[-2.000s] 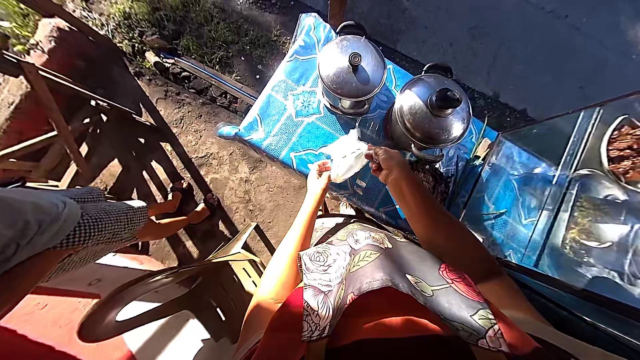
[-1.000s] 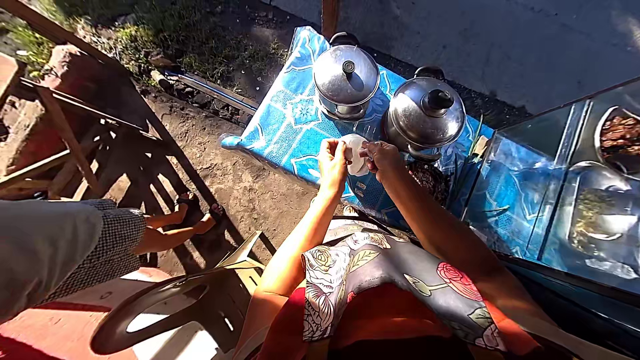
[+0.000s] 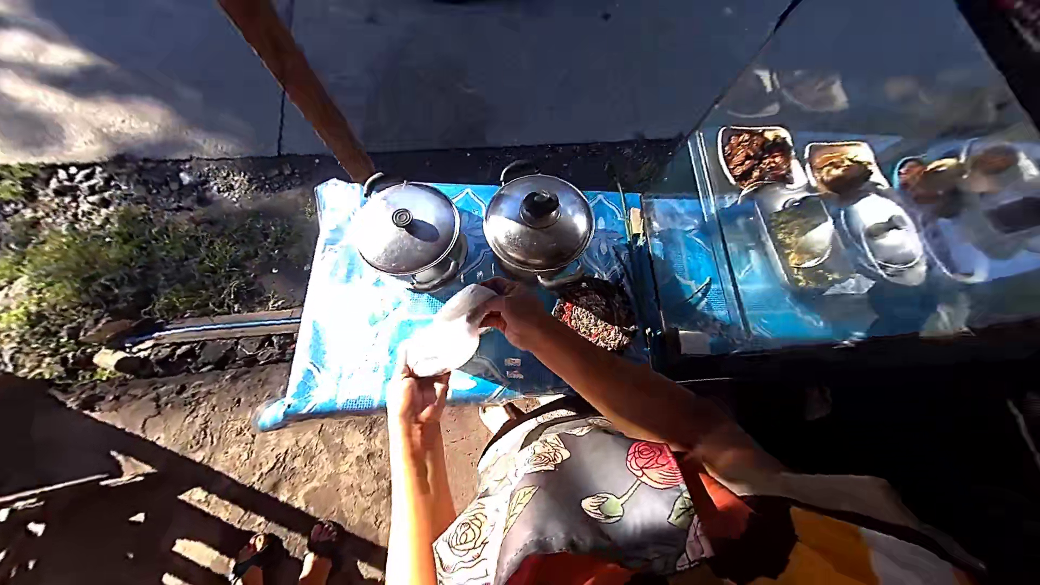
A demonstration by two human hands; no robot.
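A thin white plastic bag (image 3: 443, 341), by its look, is stretched between my two hands over the near edge of the table. My left hand (image 3: 421, 392) grips its lower left end, in bright sun. At its upper right end, my right hand (image 3: 512, 311) pinches the bag, just below the pots. Two lidded metal pots, the left one (image 3: 408, 229) and the right one (image 3: 539, 223), stand beyond my hands on a blue patterned tablecloth (image 3: 341, 325). A dark, red-flecked woven-looking item (image 3: 595, 314) lies right of my right hand.
A glass display case (image 3: 715, 244) with several trays of food, one holding dark red-brown pieces (image 3: 757, 156), stands at the right. A wooden post (image 3: 301, 89) rises behind the left pot. Another person's feet (image 3: 284, 551) are on the ground at lower left.
The view has swung to the right, showing more of the display case. The white bag, bunched between my hands a second ago, is now spread wider, with my hands farther apart.
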